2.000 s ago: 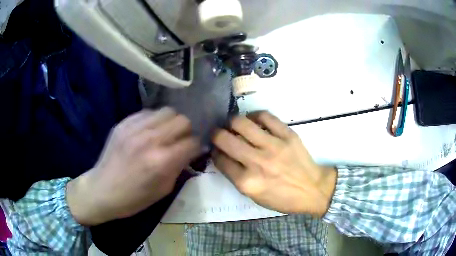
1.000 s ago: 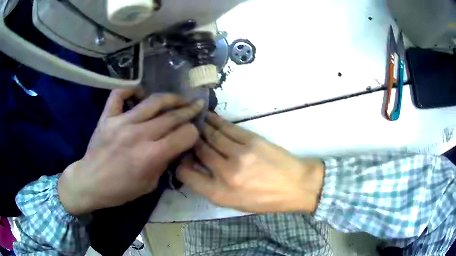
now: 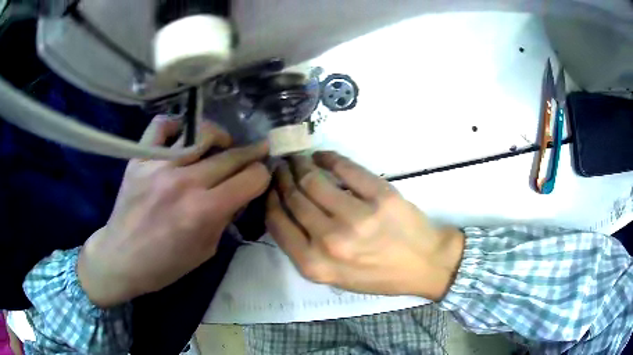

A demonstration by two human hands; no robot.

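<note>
The dark navy garment (image 3: 62, 166) spreads at the left and hangs over the table's front edge. A grey, thinner cloth (image 3: 239, 121) lies under the sewing machine head (image 3: 298, 31). My left hand (image 3: 173, 208) rests on the cloth with its fingers beside the needle area, partly behind the white guard (image 3: 76, 132). My right hand (image 3: 354, 225) pinches the cloth edge just below the ribbed cream dial (image 3: 291, 139). The needle and presser foot are hidden behind the dials and fingers.
Snips with orange and teal handles (image 3: 548, 156) lie on the white table (image 3: 430, 90) at the right, beside a flat black rectangle (image 3: 602, 133). A round blue-grey disc with holes (image 3: 339, 92) is right of the needle area. A checked apron (image 3: 347, 336) shows below the table edge.
The view has shifted relative to the machine. My left fingers have moved up beside the needle area and the grey cloth is more covered. Both hands remain on the cloth.
</note>
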